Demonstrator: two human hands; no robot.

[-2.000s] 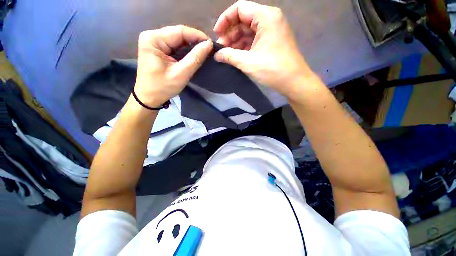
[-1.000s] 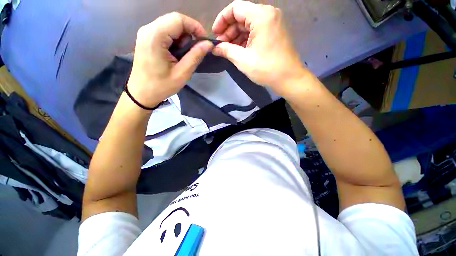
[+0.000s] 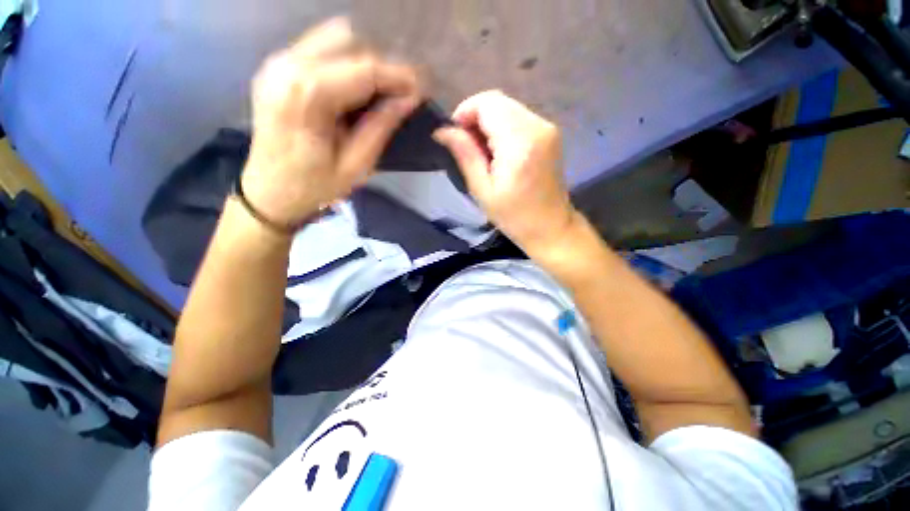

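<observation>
A dark charcoal garment (image 3: 399,222) with pale inner faces lies over the front edge of the lavender-blue pressing table (image 3: 599,70) and hangs down in front of the wearer. My left hand (image 3: 324,120), somewhat blurred, pinches the garment's dark edge between thumb and fingers. My right hand (image 3: 509,160) pinches the same edge a little to the right and lower. A short stretch of dark cloth is raised between the two hands. The fingertips partly hide the edge.
The pointed metal iron (image 3: 748,25) sits at the table's upper right, with a dark hose (image 3: 863,50). Dark and pale garments (image 3: 75,309) are piled at the left. A cardboard box with blue tape (image 3: 828,165) and blue bundles (image 3: 788,269) are at the right.
My right hand has moved down and slightly right, away from my left hand, and its fingers have closed more. More dark cloth shows stretched between the hands.
</observation>
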